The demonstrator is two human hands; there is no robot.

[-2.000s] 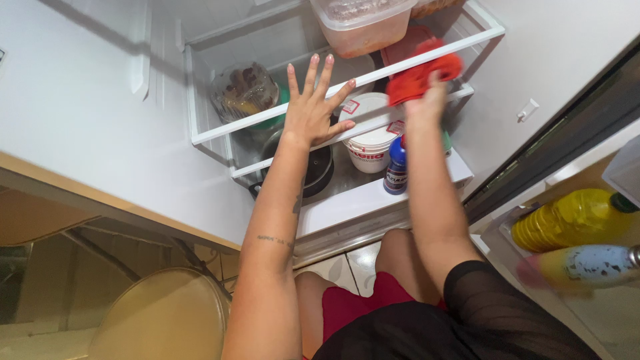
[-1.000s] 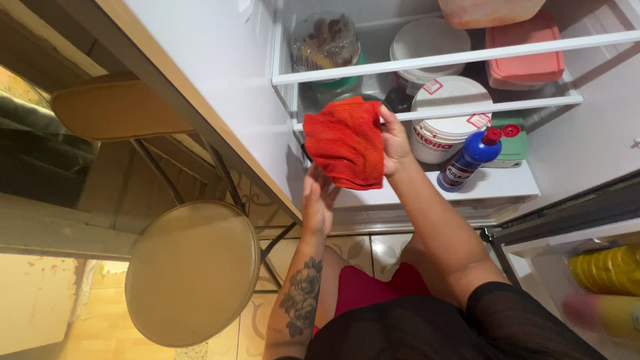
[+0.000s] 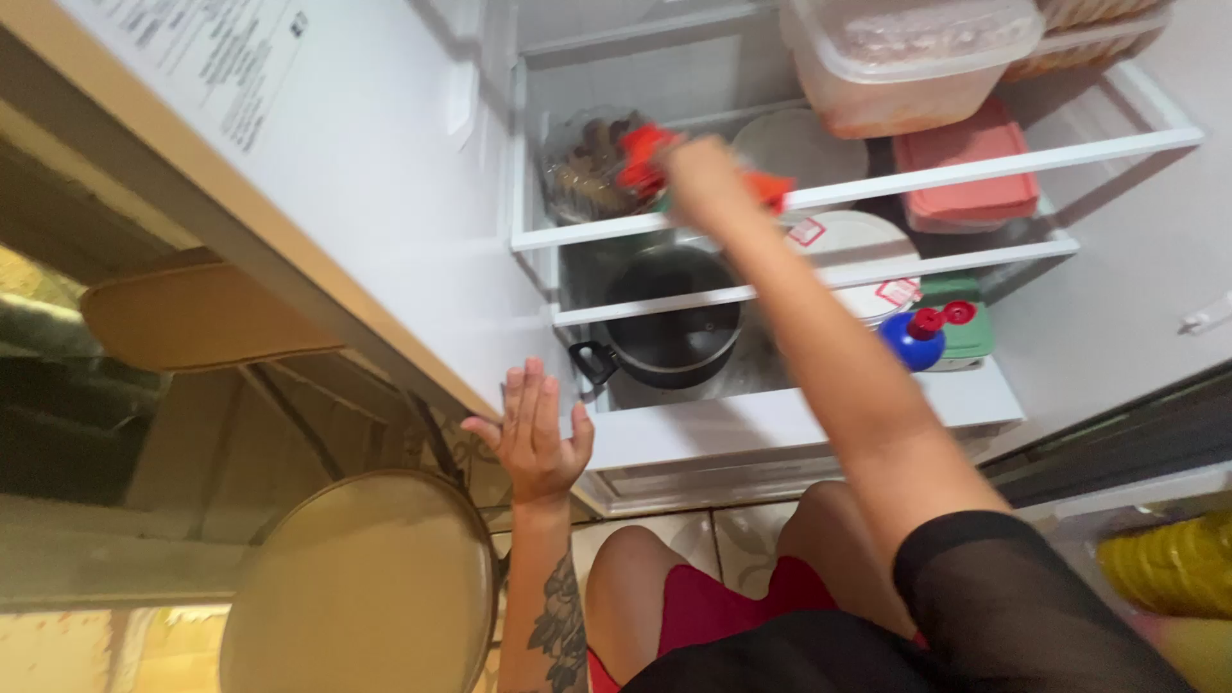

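Observation:
My right hand, blurred, holds a bunched red cloth over the upper glass shelf of an open refrigerator. Just left of the cloth sits a clear plastic-covered container with brownish contents. My left hand holds nothing; its fingers are spread and point upward at the refrigerator's lower left front edge. Near its fingertips, a black pot stands inside with its handle toward me. To the right are a blue bottle with a raised red cap and a white round tub, partly hidden by my right forearm.
A large clear plastic tub and a pink-lidded container are at the upper right. A green-lidded box stands behind the bottle. A round stool is at lower left. The door shelf at right holds a yellow bottle.
The red cloth, in front of the shelves near both hands a second ago, is now over the upper shelf in my right hand. My left hand has come away from it. The view has shifted.

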